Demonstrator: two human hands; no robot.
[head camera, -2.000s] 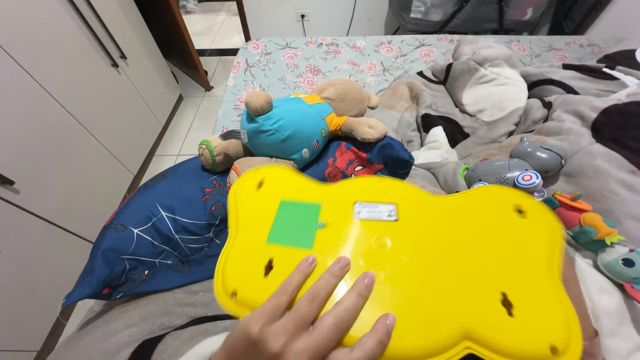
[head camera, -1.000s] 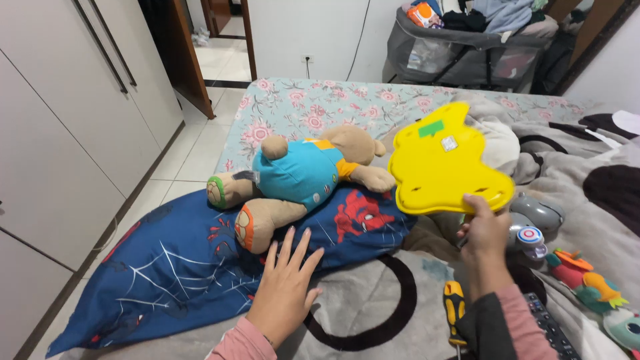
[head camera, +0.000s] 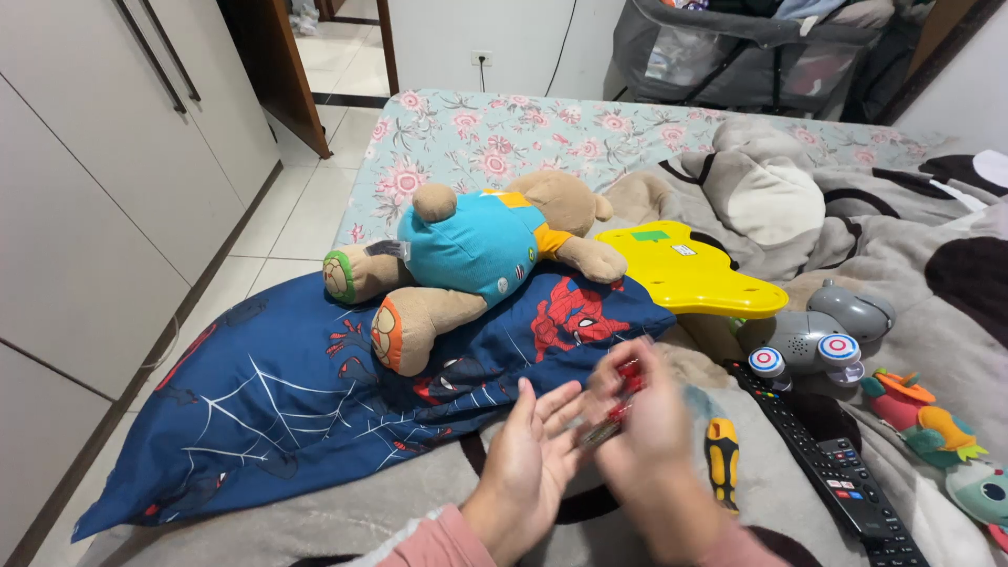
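Observation:
My right hand (head camera: 650, 425), blurred by motion, holds small red and metallic objects (head camera: 618, 402) in its curled fingers; their exact kind is unclear. Just left of it, my left hand (head camera: 535, 457) is palm up with its fingers apart, close beside those objects. Beyond both hands a plush bear (head camera: 472, 244) in a blue outfit lies face down on a pillow with a Spider-Man print (head camera: 299, 402). The yellow plastic panel (head camera: 685, 272) rests at the pillow's right end. A yellow and black screwdriver handle (head camera: 721, 465) lies to the right of my right hand.
Two remote controls (head camera: 835, 472) lie on the grey patterned blanket (head camera: 890, 339) at the right, near a grey toy animal (head camera: 803, 339) and a colourful soft toy (head camera: 921, 417). A floral mattress (head camera: 504, 142) extends behind. The wardrobe (head camera: 102, 220) stands left, a grey mesh crib (head camera: 740, 55) at the back.
The yellow panel, held in my right hand one second ago, now lies on the bed. My hands have come together, and small red and metallic objects show in my right hand.

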